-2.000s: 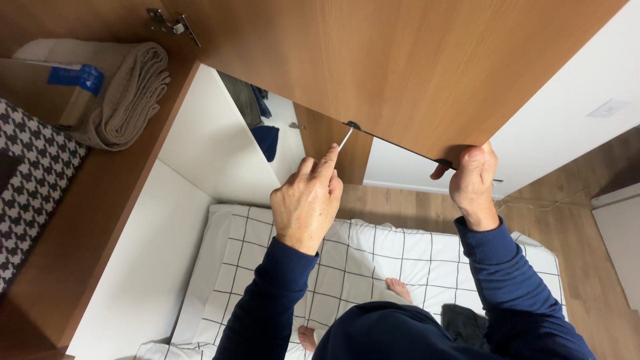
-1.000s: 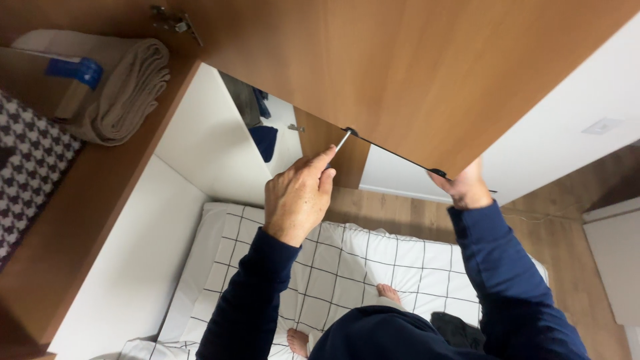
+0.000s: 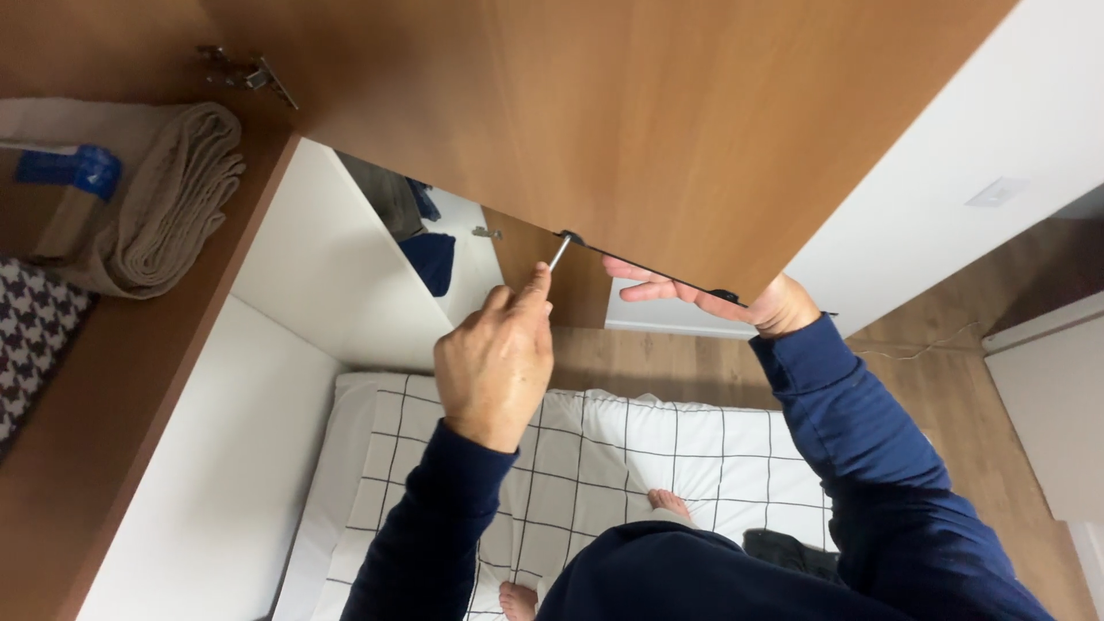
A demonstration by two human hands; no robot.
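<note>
My left hand (image 3: pixel 498 358) grips a tool whose thin metal shaft (image 3: pixel 560 254) reaches up to a black fitting (image 3: pixel 570 236) on the lower edge of a wooden cabinet door (image 3: pixel 655 121); its handle is hidden in my fist. Behind and under that same edge, toward the door's corner, my right hand (image 3: pixel 776 306) supports the panel with fingers stretched out. A second black fitting (image 3: pixel 724 296) sits on the edge near the right palm. At the upper left a metal hinge (image 3: pixel 250 78) shows at the door's other end.
A folded beige cloth (image 3: pixel 172 198), a cardboard box with blue tape (image 3: pixel 60 172) and a houndstooth-patterned item (image 3: pixel 34 336) lie on the shelf at left. My bare feet stand on a bed with a white grid-patterned cover (image 3: pixel 604 457). Dark clothes (image 3: pixel 429 259) show inside the wardrobe. A white wall is at right.
My right hand has gone from gripping the door's corner, thumb at the edge, to lying behind it with fingers extended. The left hand keeps the tool's shaft at the same fitting.
</note>
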